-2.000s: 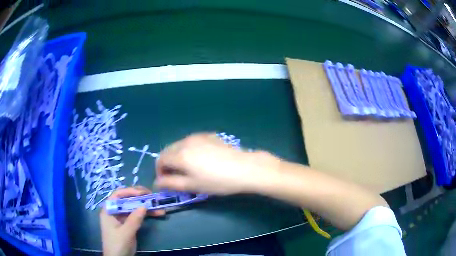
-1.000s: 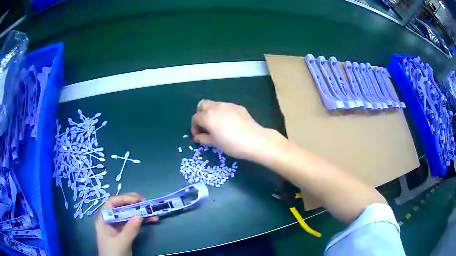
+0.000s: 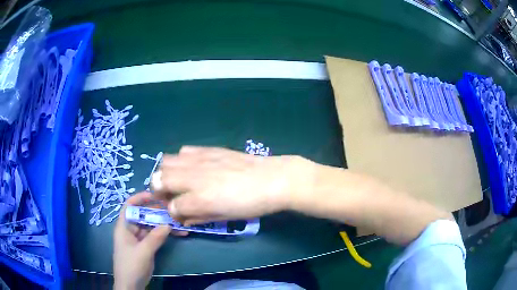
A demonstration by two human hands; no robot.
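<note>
A lavender handle housing [image 3: 244, 227] lies with its hollow side up, low and left of centre. My left hand [image 3: 138, 238] grips its left end between thumb and fingers. My right hand [image 3: 218, 184] is over the housing's middle, with its fingertips at the left half; whether it holds a small part is hidden. A loose heap of pale link rods [image 3: 102, 161] lies to the left, with a few rods apart near my right fingers. A small pile of tiny buttons [image 3: 258, 148] shows just behind my right wrist, mostly covered by the arm.
The left blue bin [image 3: 63, 164] holds housings, with a clear plastic bag [image 3: 22, 62] on it. A cardboard sheet [image 3: 405, 164] at right bears a row of housings [image 3: 422, 102]. The right blue bin [image 3: 492, 141] stands beyond. Yellow-handled cutters [image 3: 355, 250] lie by the cardboard's near edge.
My right hand has moved from beyond the button pile leftward and down onto the housing, and its arm now covers most of the pile. My left hand still holds the housing, now tilted differently.
</note>
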